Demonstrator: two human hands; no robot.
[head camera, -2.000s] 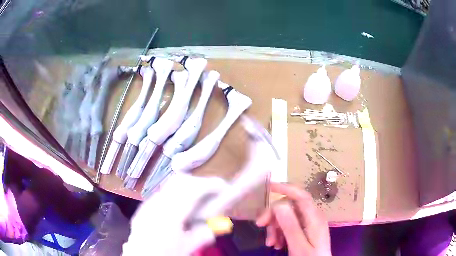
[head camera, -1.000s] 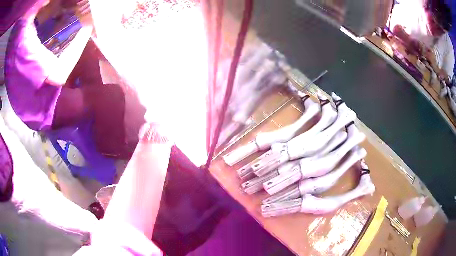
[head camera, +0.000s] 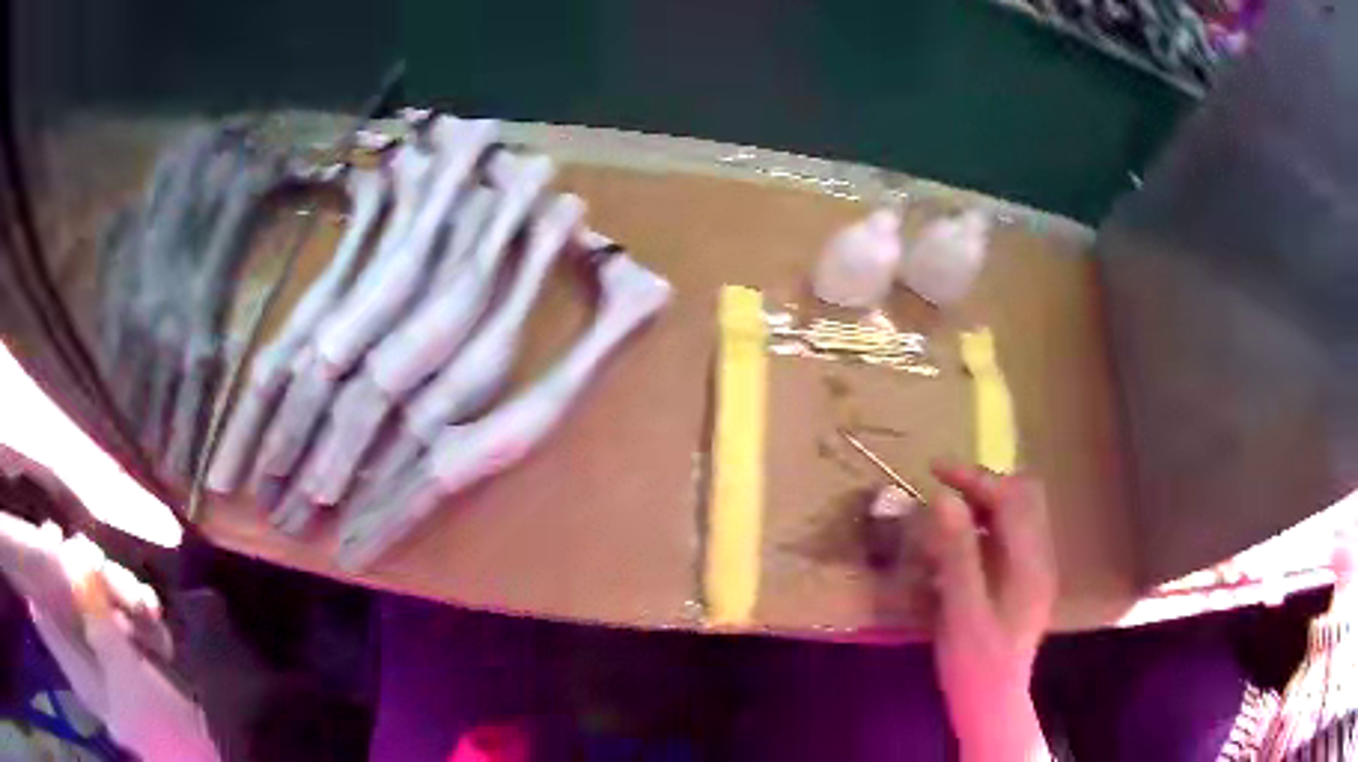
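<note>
My bare right hand (head camera: 995, 573) is over the right of the stained cardboard pad (head camera: 816, 514), slightly blurred. Its thumb and fingers are apart around the lower end of a thin pale stick (head camera: 883, 463); no firm grip shows. A small white cap (head camera: 891, 503) on a dark stain is left of the thumb. Several long grey-white moulded parts (head camera: 559, 390) lie side by side on the bench at the left, with dark bands near their far ends. A blurred whitish shape (head camera: 93, 618) is at the lower left; I cannot tell whether it is my left hand.
Two white squeeze bottles (head camera: 858, 261) stand behind a bundle of pale sticks (head camera: 852, 341). Yellow tape strips (head camera: 736, 462) flank the pad. A thin rod (head camera: 246, 365) lies left of the parts. A dark green surface (head camera: 626, 82) runs behind, and a grey panel (head camera: 1236, 328) is at the right.
The view swung left, then back to the bench. The gloved left hand and the part once held at the centre are gone from there. My right hand has moved to the pad by the stick.
</note>
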